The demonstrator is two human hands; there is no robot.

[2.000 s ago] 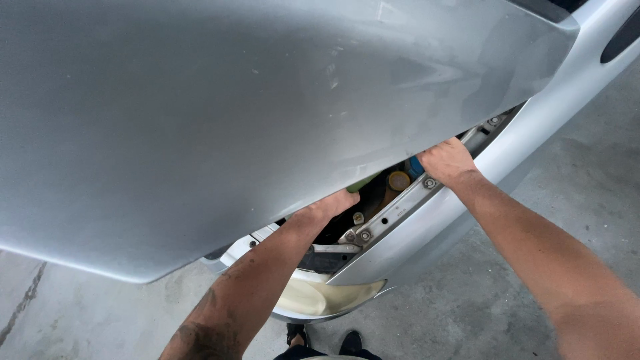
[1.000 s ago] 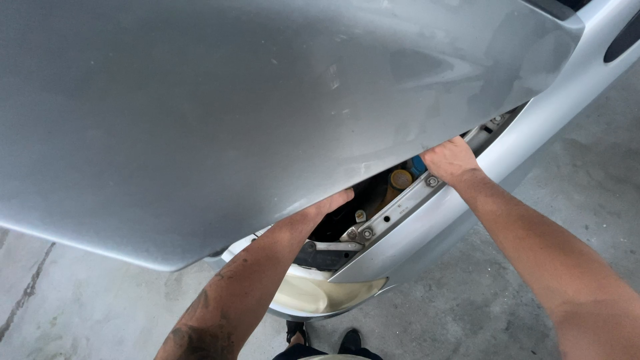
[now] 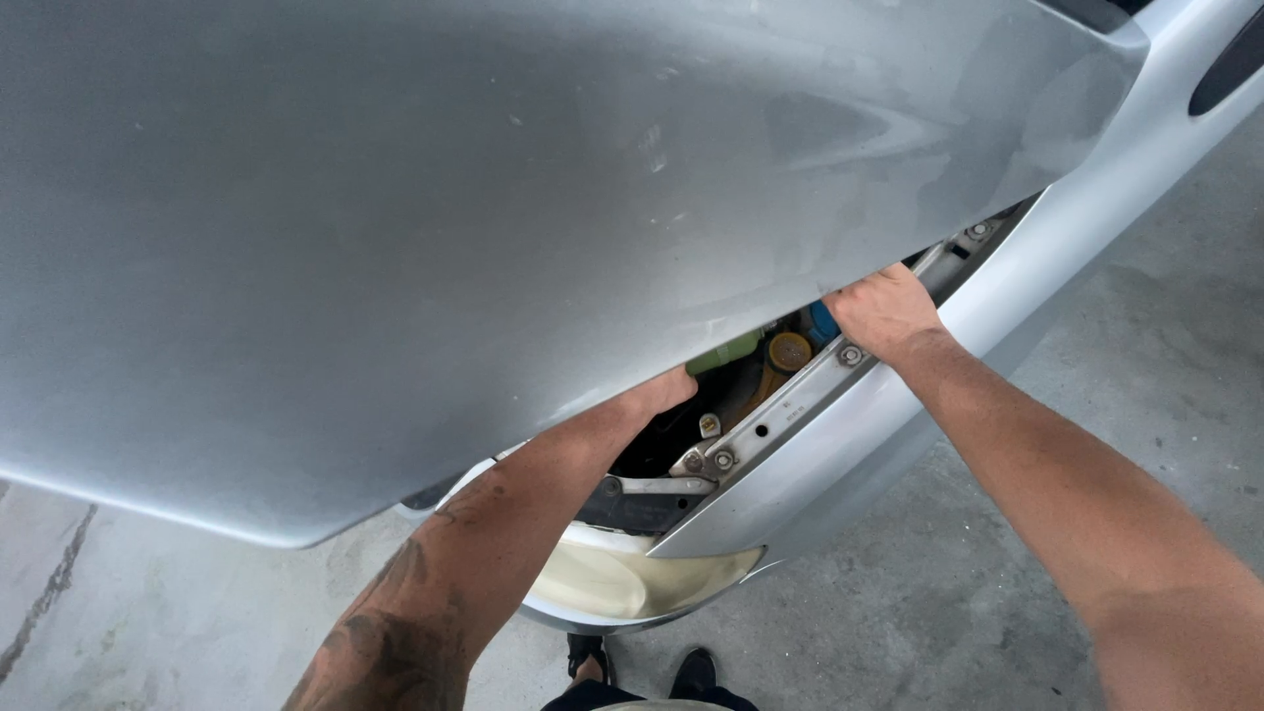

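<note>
A silver car hood [image 3: 474, 227] is raised and covers most of the upper view. My left hand [image 3: 673, 389] reaches under its edge into the engine bay, beside a green object [image 3: 726, 353]; the fingers are hidden below the hood. Farther right, my right hand [image 3: 881, 311] is at the hood's edge over the metal fender rail [image 3: 790, 410], its fingers also out of sight. Between the hands show a yellow cap [image 3: 789, 352] and a blue part [image 3: 822, 322]. What either hand grips cannot be made out.
A silver fender [image 3: 839, 444] with a bolted rail runs diagonally along the bay's side. Below it is a yellowed headlight [image 3: 632, 583]. The wearer's dark shoes [image 3: 694, 671] stand on the concrete floor [image 3: 987, 592] near the bumper.
The hood's lower left corner has shifted a little to the right since two seconds ago. Both hands remain in about the same places.
</note>
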